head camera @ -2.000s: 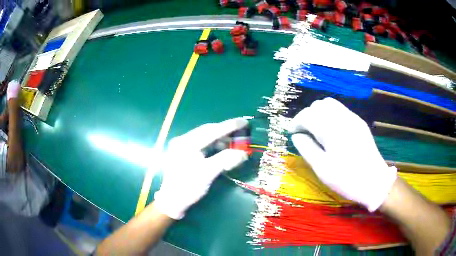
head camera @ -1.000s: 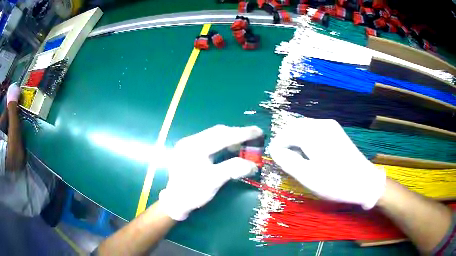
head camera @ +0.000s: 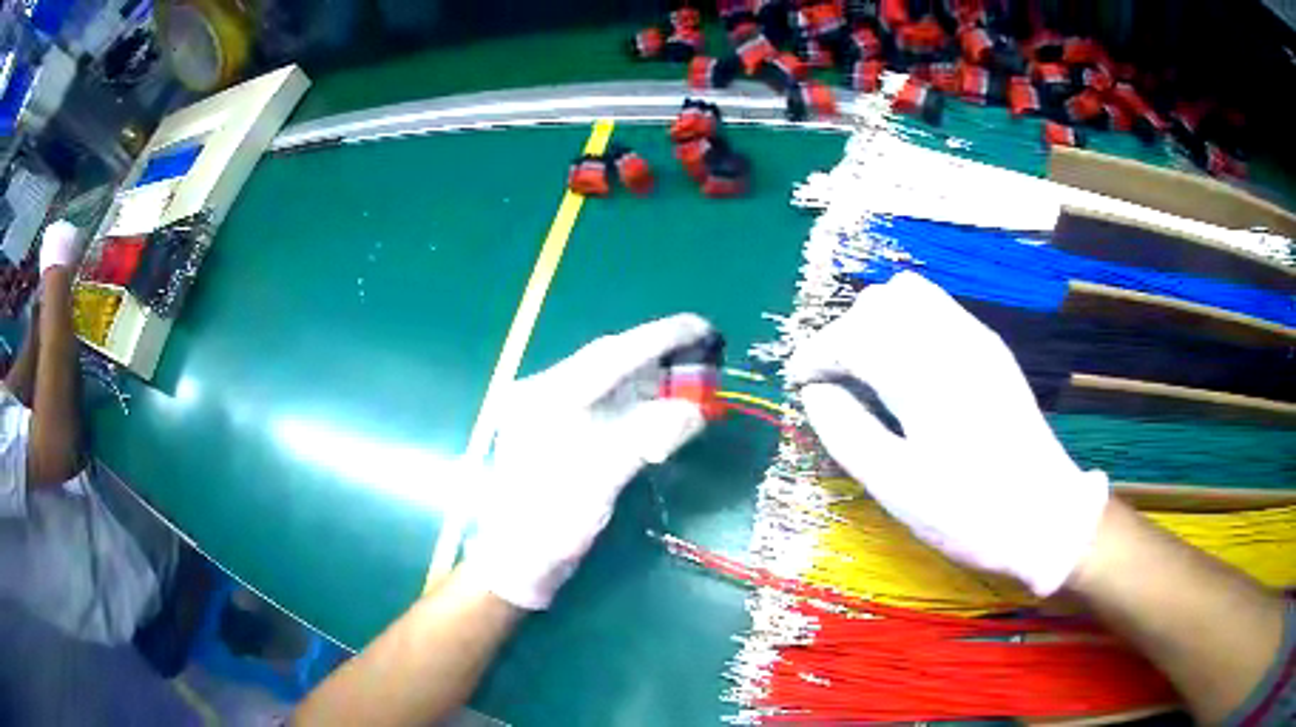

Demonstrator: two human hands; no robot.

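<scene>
My left hand (head camera: 576, 447), in a thin white glove, grips a red-and-black connector housing (head camera: 692, 386) between thumb and fingers. A yellow wire (head camera: 753, 401) and a red wire run from the connector's right side toward the bundles. My right hand (head camera: 945, 426), also gloved in white, is just right of the connector over the wire tips, thumb and index finger close together; whether it pinches a wire I cannot tell. Red wires (head camera: 910, 668) and yellow wires (head camera: 910, 561) lie below it. A few red wires (head camera: 725, 562) stick out left of the bundle.
Green (head camera: 1180, 452), black (head camera: 995, 341), blue (head camera: 967, 263) and white wires (head camera: 967, 185) lie at the right between cardboard dividers (head camera: 1180, 398). Loose connectors (head camera: 1052, 78) are piled at the far edge; several lie nearer. At far left, another person's gloved hand (head camera: 60, 244) is beside a wire tray (head camera: 228, 149).
The view has shifted, so the table sits lower in the picture. My left hand still holds the connector, now slightly higher and further left. My right hand's fingers are a little further from it.
</scene>
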